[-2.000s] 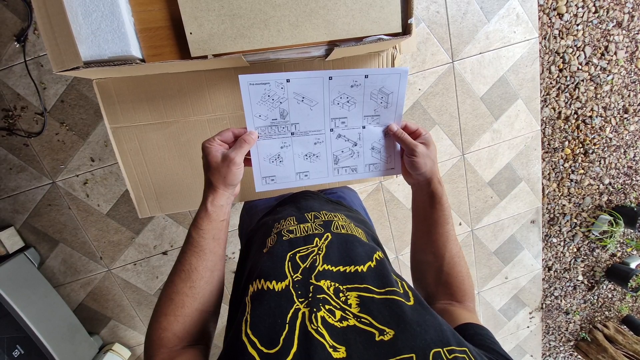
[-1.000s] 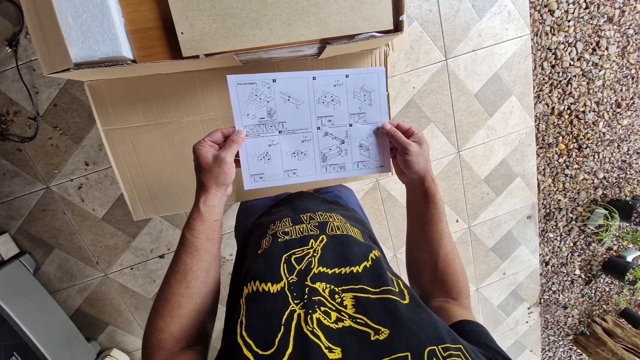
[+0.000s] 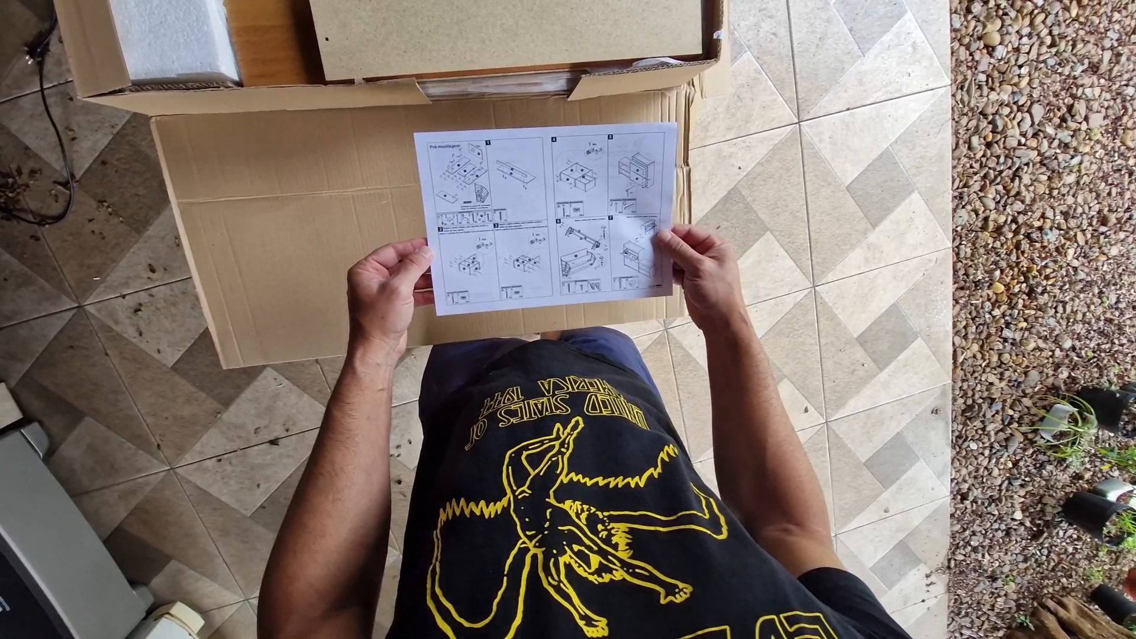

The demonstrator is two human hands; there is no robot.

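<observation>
A white printed assembly instruction sheet point(image 3: 550, 217) with several line-drawn panels is held flat before my body. My left hand point(image 3: 386, 288) pinches its left edge, thumb on top. On the opposite edge, my right hand point(image 3: 706, 271) grips the paper between thumb and fingers. Beneath and beyond the sheet lies a cardboard flap point(image 3: 293, 231) of the large box point(image 3: 293, 98). Inside that box show a flat fiberboard panel point(image 3: 515, 35), a brown wood-look board point(image 3: 275, 40) and a white foam block point(image 3: 177, 40).
Patterned floor tiles point(image 3: 852, 248) surround the box. Pebbles point(image 3: 1029, 222) and several potted plants point(image 3: 1092, 515) are at the right. A black cable point(image 3: 67, 151) lies at the upper left, and a grey appliance point(image 3: 62, 541) stands at the lower left.
</observation>
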